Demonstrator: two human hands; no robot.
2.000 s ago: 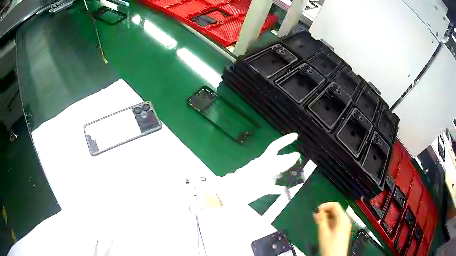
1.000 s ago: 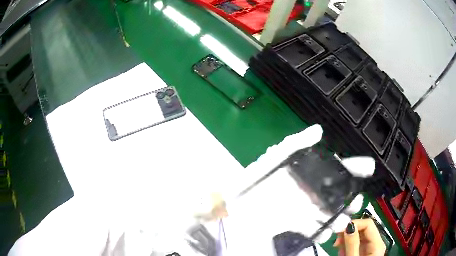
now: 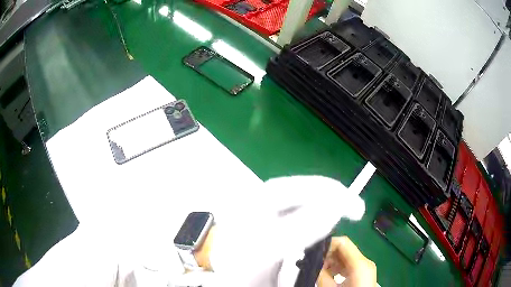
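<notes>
My left hand [image 3: 319, 210], in a white glove with a smartwatch [image 3: 194, 230] at its wrist, is shut on a black phone middle frame [image 3: 312, 263] at the lower centre. The frame is tilted nearly edge-on and cut off by the lower edge. My bare right hand [image 3: 352, 266] is curled close against its right side; whether it grips anything is hidden. A grey-edged frame [image 3: 181, 119] lies alone on the white sheet [image 3: 92, 185].
One black frame [image 3: 195, 58] lies on the green surface [image 3: 297, 140] beyond the sheet, another [image 3: 380, 221] at the lower right. A stack of black trays [image 3: 358, 120] stands at the right. Red trays [image 3: 473, 193] lie beside it and at the far top. A white strip [image 3: 362, 178] meets the stack.
My left hand has turned the frame from flat to nearly edge-on. The loose black frame on the green surface has shifted away to the upper left relative to the sheet. The view has moved slightly.
</notes>
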